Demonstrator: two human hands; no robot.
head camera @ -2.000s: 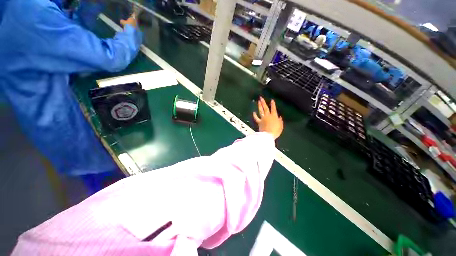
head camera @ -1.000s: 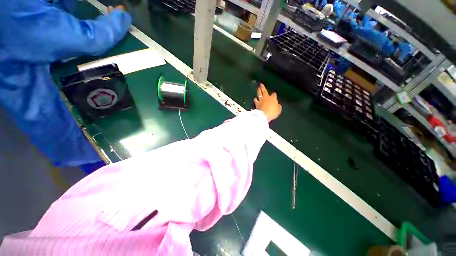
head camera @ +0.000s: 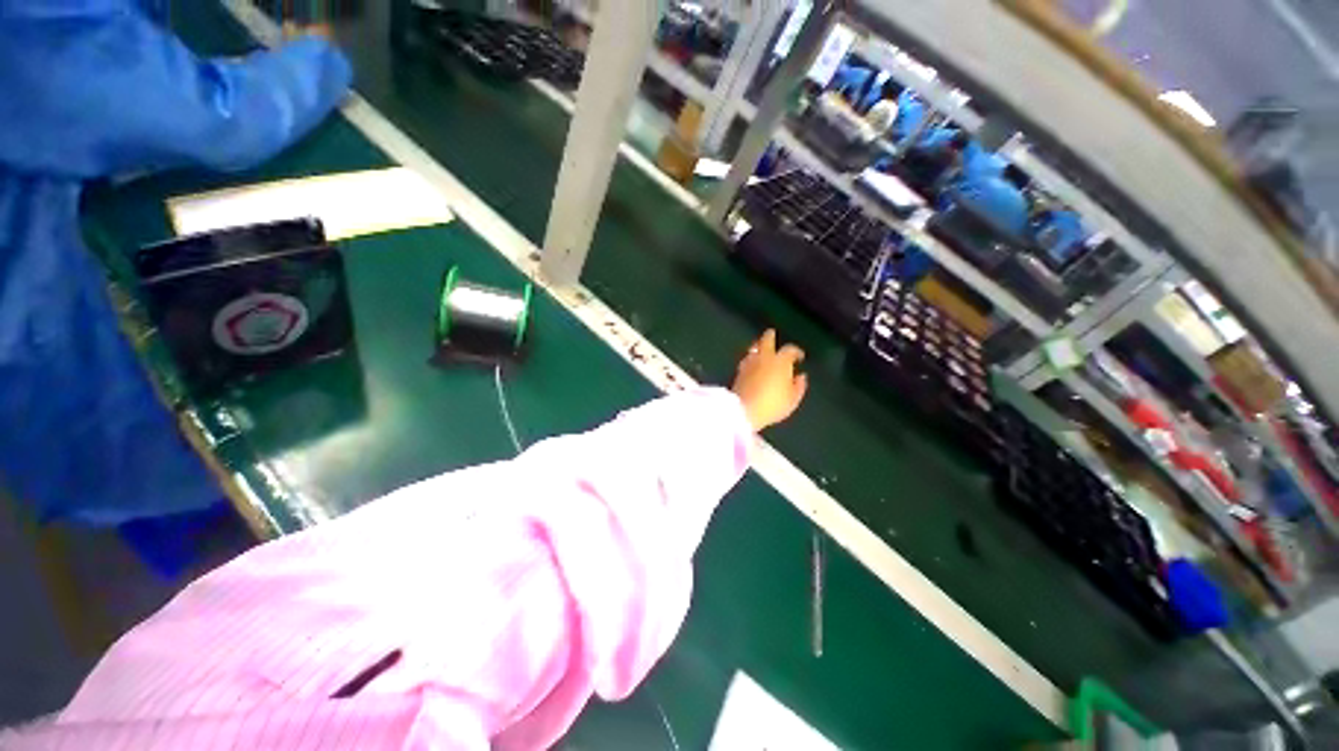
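My left hand (head camera: 771, 383), in a pink sleeve, reaches across the white strip (head camera: 881, 561) over the dark green surface beyond it. Its fingers are slightly bent and a little apart, and I see nothing in it. My right hand is out of the picture. A solder wire spool (head camera: 485, 321) with green flanges stands on the green mat, left of my sleeve, with a thin strand running from it. A thin silver tool, perhaps tweezers (head camera: 818, 594), lies on the mat near the strip. A white plate (head camera: 764, 717) is cut off by the bottom edge.
A black fan box (head camera: 250, 311) and a pale sheet (head camera: 316, 204) are at the left, beside a person in a blue smock (head camera: 88, 279). A pale post (head camera: 593, 147) rises from the strip. Black trays (head camera: 1079, 499), a blue bin (head camera: 1194, 594) and a green tray edge (head camera: 1084, 710) are at the right.
The fingers of my left hand were spread wide and are now bent and closer together. The camera view has shifted, and less of the white plate shows at the bottom edge.
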